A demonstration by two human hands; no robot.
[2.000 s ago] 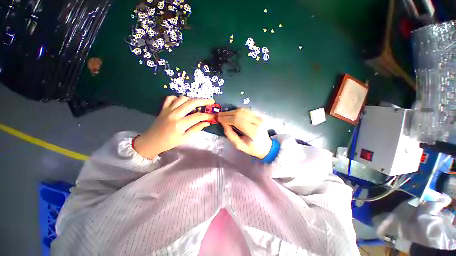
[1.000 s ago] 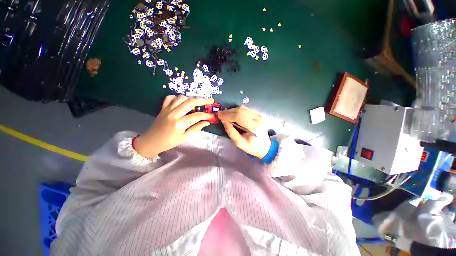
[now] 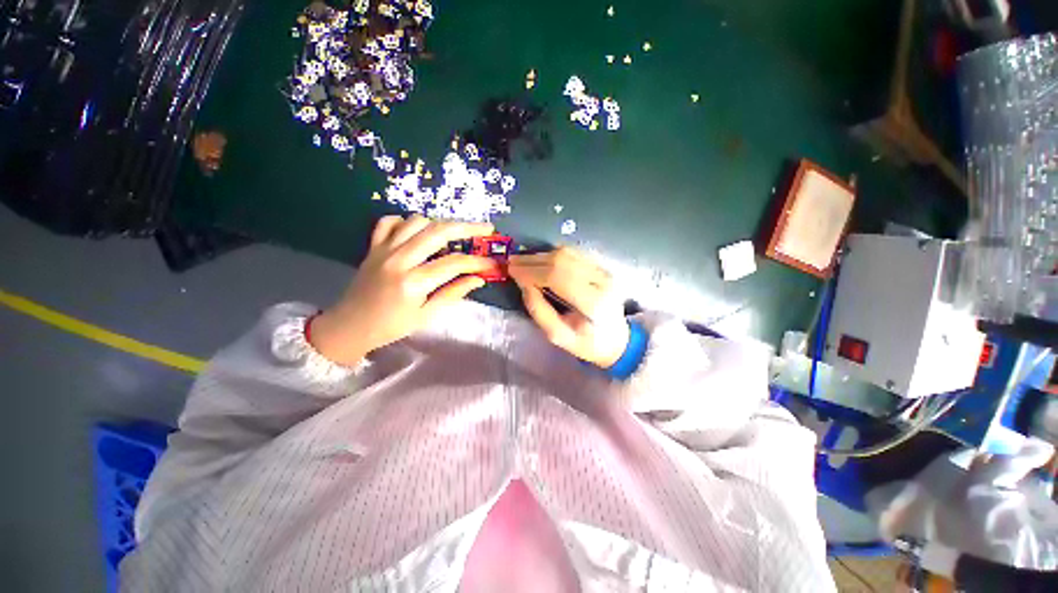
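A small bright red housing (image 3: 492, 257) with dark and pale details inside is at the mat's near edge, in front of me. My left hand (image 3: 400, 282) holds it between thumb and fingers from the left. My right hand (image 3: 573, 301), with a blue band on the wrist, has its fingertips together at the housing's right side. A thin dark stick shows below its fingers; its tip is too small to make out. White small parts (image 3: 455, 189) lie in a pile just beyond my left hand.
Silver-and-dark parts (image 3: 356, 70) lie farther left, black parts (image 3: 508, 130) beyond the housing, white parts (image 3: 593, 105) right of them. A black tray (image 3: 110, 116) is at left. A white square (image 3: 737, 261), wooden-framed box (image 3: 811, 220) and white unit (image 3: 896, 313) are at right.
Both hands stay at the red housing with only slight finger shifts. The bench and its things sit slightly higher in the picture. A sleeve at the lower right has shifted a little.
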